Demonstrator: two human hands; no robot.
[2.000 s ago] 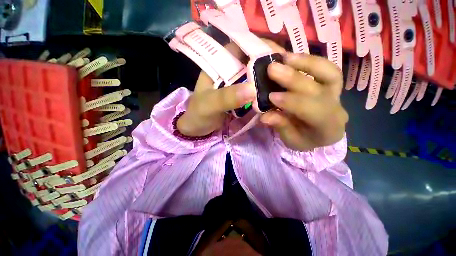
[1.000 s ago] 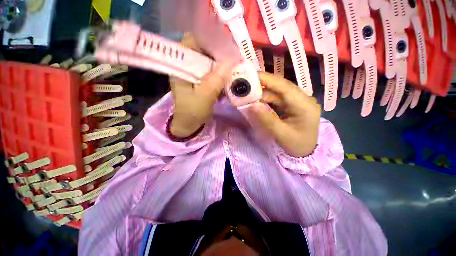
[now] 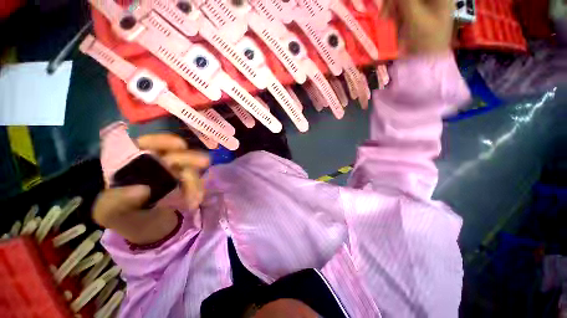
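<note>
My left hand point(image 3: 149, 199), blurred, holds a pink smartwatch at the left, its black screen point(image 3: 147, 176) facing up and its pink band point(image 3: 117, 146) sticking up past the fingers. Whether more than one watch is in this hand, I cannot tell. My right hand point(image 3: 426, 25) reaches to the top edge at the right, blurred and partly cut off; what its fingers do is hidden. Several pink watches point(image 3: 147, 85) lie face down on a red compartment tray point(image 3: 140, 112) at the top, straps hanging over its near edge.
Cream straps point(image 3: 79, 256) fan out beside a red tray point(image 3: 25, 279) at the lower left. A white paper sheet point(image 3: 34, 93) with a dark pen point(image 3: 68, 46) lies at the left. Another red tray point(image 3: 494, 28) is at the upper right, with a white-cased item point(image 3: 464, 9) at its left edge.
The view has turned, and the pink-watch tray now shows further left. My hands have separated: the left holds a watch with its screen up, the right arm is stretched out to the upper right.
</note>
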